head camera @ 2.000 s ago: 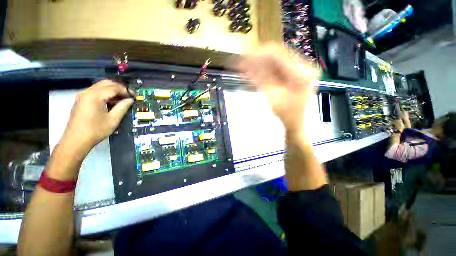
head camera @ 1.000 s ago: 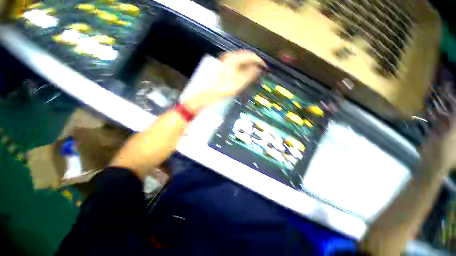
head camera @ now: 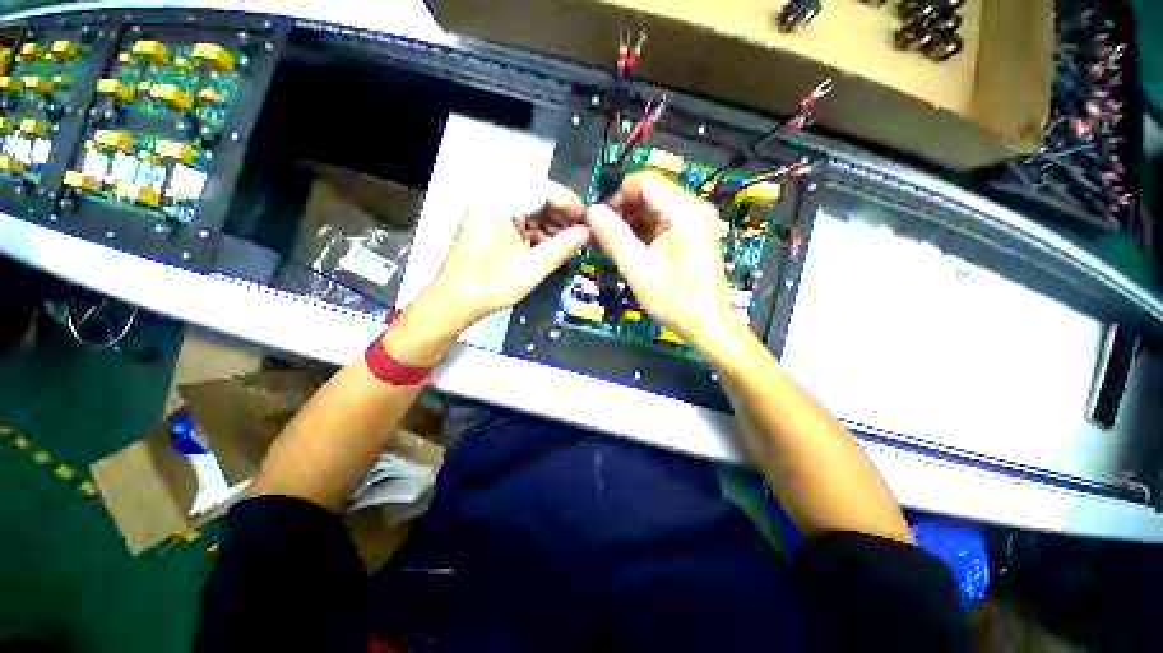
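Note:
A black carrier (head camera: 638, 374) on the conveyor holds a green circuit board (head camera: 753, 242) with yellow blocks. Several wire leads (head camera: 778, 130) with red and shiny ends stand up from the board's far side and reach past the carrier's edge. My left hand (head camera: 504, 249), with a red wrist band (head camera: 397, 362), and my right hand (head camera: 663, 249) meet over the board's left part. Their fingertips are pinched close together. Whether a wire or small part is between the fingertips cannot be made out. The hands hide the middle of the board.
Behind the conveyor is an open cardboard box (head camera: 714, 51) with dark chokes (head camera: 928, 28). Right of it lie tangled wire leads (head camera: 1084, 121). A bright metal plate (head camera: 931, 332) is right of the carrier. Another loaded carrier (head camera: 236, 160) is at the left. A plastic bag (head camera: 364, 259) lies below the rails.
My right hand has come from the far right to the board and meets my left hand. The view has turned. More wire leads stand at the board's far side than two seconds ago.

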